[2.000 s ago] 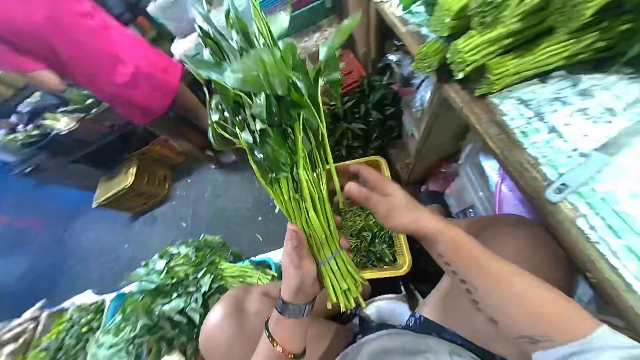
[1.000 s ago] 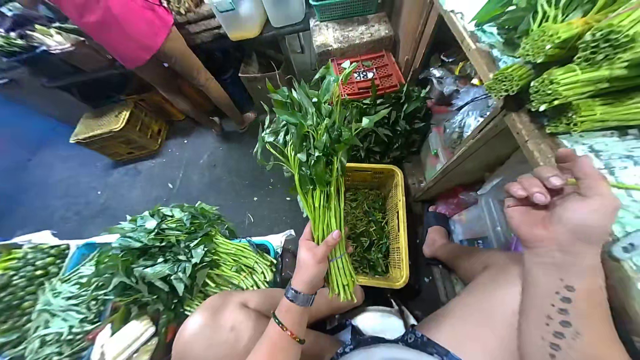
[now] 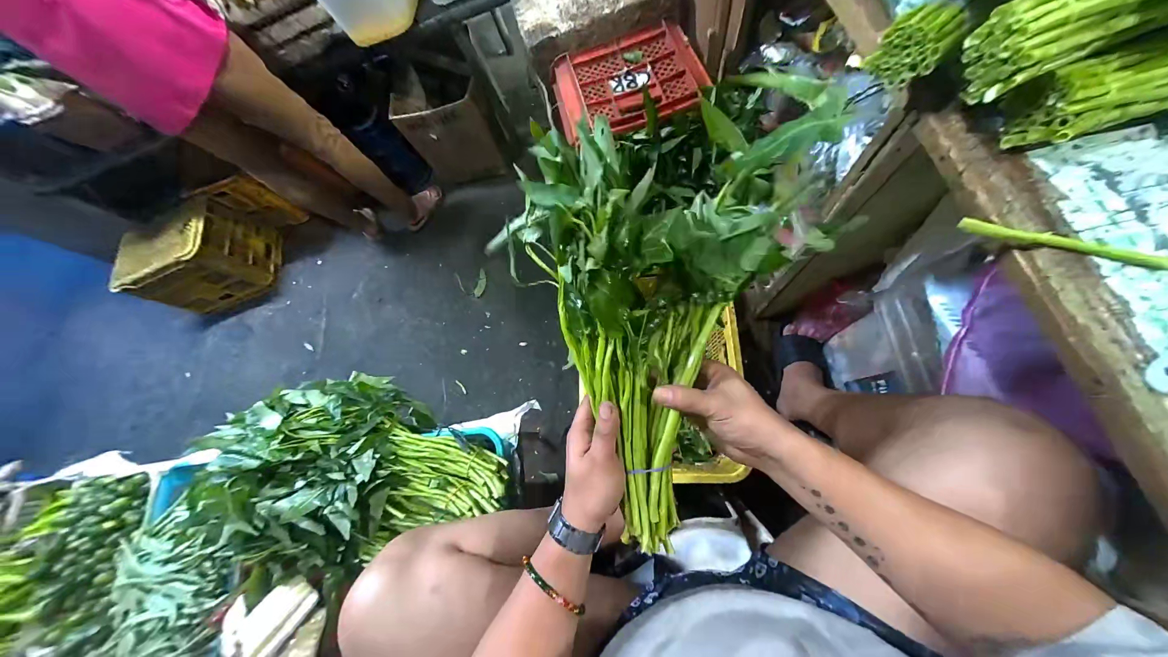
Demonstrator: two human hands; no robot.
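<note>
A leafy bunch of water spinach stands between my hands over my lap, its cut stems toward me and its leaves away. A thin band goes around the stems near their lower ends. My left hand is closed around the stems from the left, with the thumb in front. On the right side, my right hand has a thick stem of the bunch between thumb and fingers. The yellow plastic basket under the bunch is mostly hidden by it. A single green stem lies across the edge of the wooden table.
More leafy bunches lie at the lower left beside small green vegetables. Cut stem bundles are on the table at right. A red crate stands ahead, a yellow crate at left. A person in pink stands at upper left.
My right hand has come from above the table at right to the bunch and now grips a stem. The single stem it held a second ago now lies on the table edge.
</note>
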